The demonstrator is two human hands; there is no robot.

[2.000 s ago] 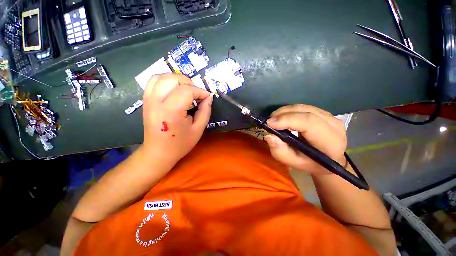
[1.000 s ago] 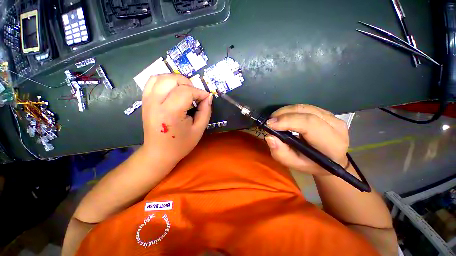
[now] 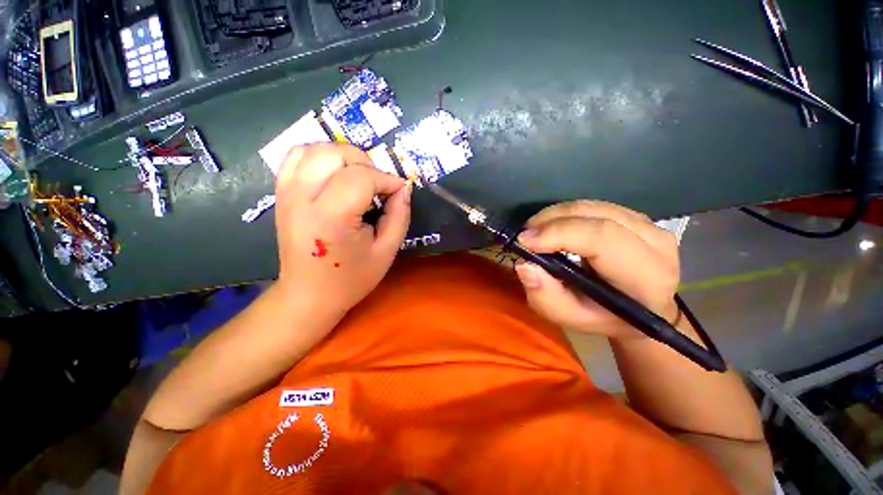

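Observation:
My right hand (image 3: 605, 266) grips the black soldering iron (image 3: 620, 305) like a pen. Its metal shaft points up and left, with the tip at the lower left edge of the right phone mainboard (image 3: 436, 145). My left hand (image 3: 334, 213) has thumb and forefinger pinched at that same edge, on a small yellowish piece mostly hidden by the fingertips. The left phone mainboard (image 3: 363, 106) lies beside it, joined by a yellow strip to a white display panel (image 3: 290, 143). My left hand partly covers both display panels.
A black parts tray (image 3: 319, 46) with phone housings, a keypad (image 3: 145, 50) and a yellowish frame (image 3: 58, 63) is at upper left. Small white parts (image 3: 150, 174) and a pile of flex cables (image 3: 77, 227) lie left. Tweezers (image 3: 755, 72) cross another metal tool at upper right.
My right hand and the iron's handle have shifted very slightly right. The tip stays at the board's edge. My left hand and the boards are almost unmoved.

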